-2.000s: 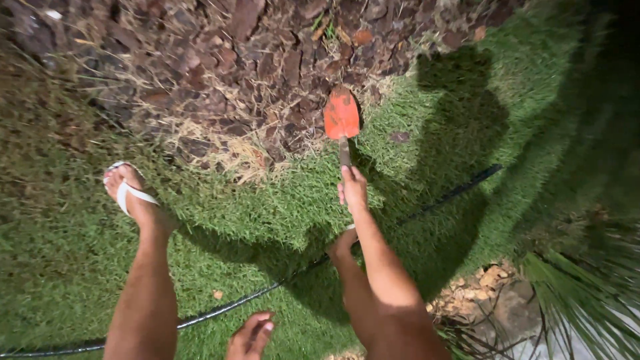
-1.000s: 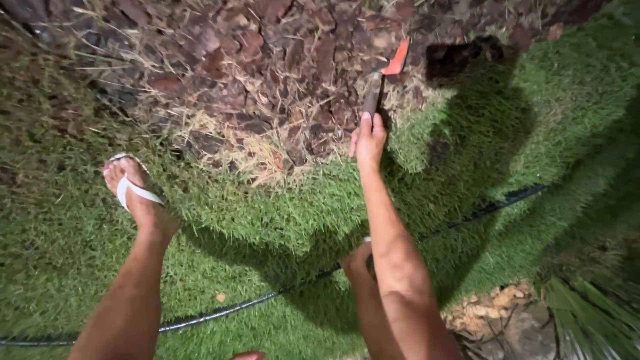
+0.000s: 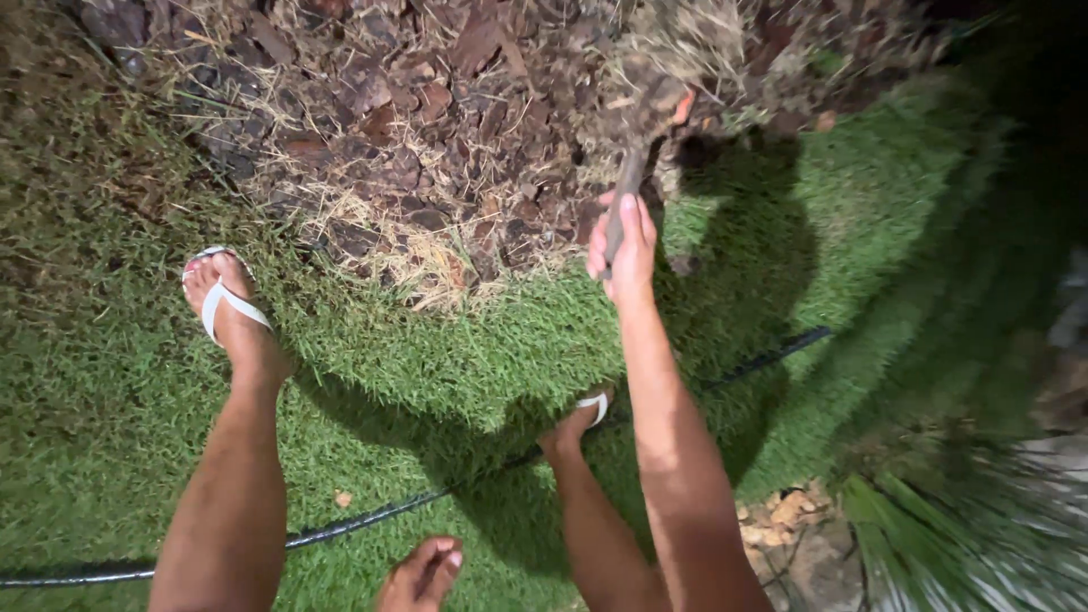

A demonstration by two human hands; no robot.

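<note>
My right hand (image 3: 627,242) grips the handle of a hand trowel (image 3: 627,183) at the border between grass and bark mulch. Its orange blade shows only in part, among dry grass and mulch at the upper right. Near the bottom edge, my left hand (image 3: 423,571) hangs over the grass with its fingers curled and touches nothing that shows; whether they close fully is unclear. Bark mulch (image 3: 476,161) strewn with dry grass fills the top of the view, and green grass (image 3: 476,357) lies below it.
A black hose (image 3: 374,517) runs across the grass behind my feet. My left foot (image 3: 225,306) and right foot (image 3: 591,408), both in white flip-flops, stand on the grass. At the lower right are stones (image 3: 786,514) and a spiky-leaved plant (image 3: 909,527).
The trowel's blade showed whole over the grass edge two seconds ago; my right hand has since carried it to the mulch. Dry grass and debris now partly cover the blade. My left hand has come back into view.
</note>
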